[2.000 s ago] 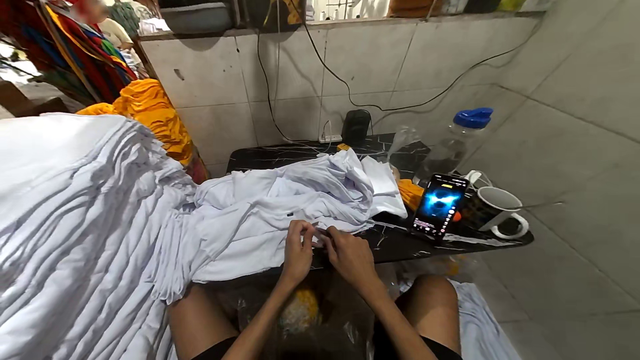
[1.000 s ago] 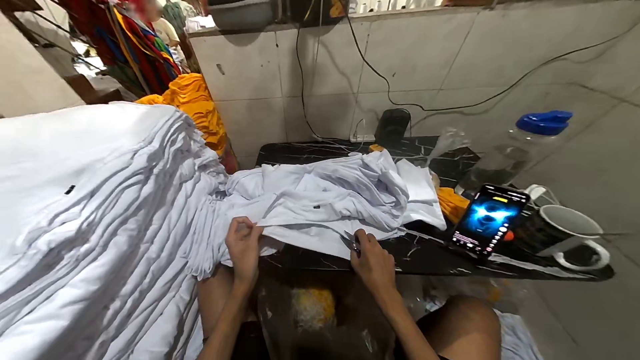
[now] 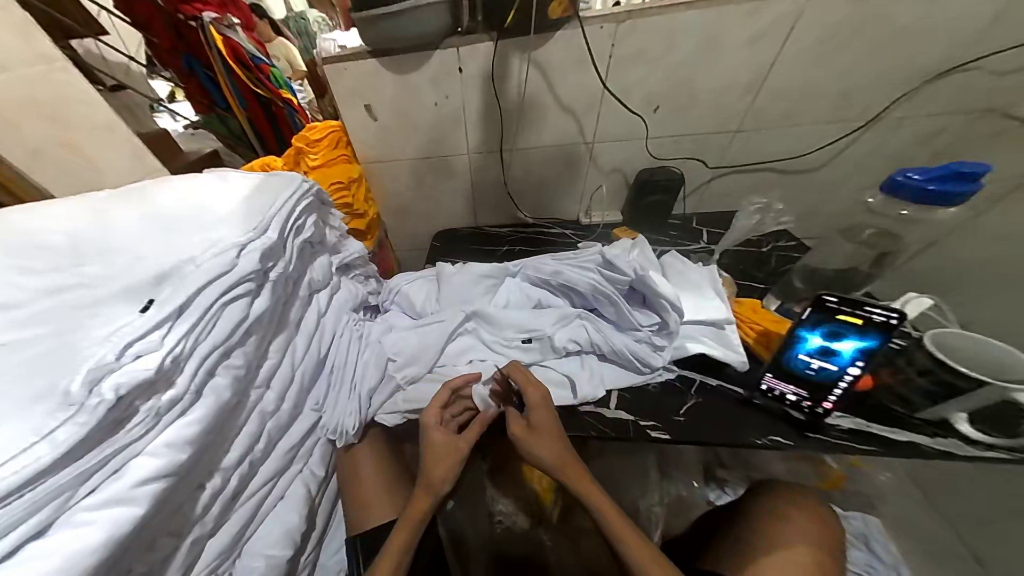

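Observation:
Both hands meet at the front edge of a black marble-patterned table (image 3: 640, 422). My left hand (image 3: 453, 420) pinches a small piece of white fabric (image 3: 485, 394) with curled fingers. Touching that same piece, my right hand (image 3: 530, 408) has its thumb and fingers bent; a small dark item seems to sit in it, too hidden to name. Just beyond the hands lies a crumpled white garment (image 3: 480, 328) with a small dark label (image 3: 526, 342). A tall pile of white garments (image 3: 160, 360) rises on the left, its top one bearing a dark label too.
On the table's right side stand a lit smartphone (image 3: 832, 352), a mug (image 3: 976, 360) and a clear bottle with a blue lid (image 3: 936, 184). Orange cloth (image 3: 332, 172) is heaped behind the white pile. A black cable (image 3: 704, 164) hangs along the tiled wall. A person (image 3: 280, 52) is in the far background.
My hands were apart at the garment's front edge one second ago; now they are together. The left hand has let go of that edge. The view has shifted since two seconds ago.

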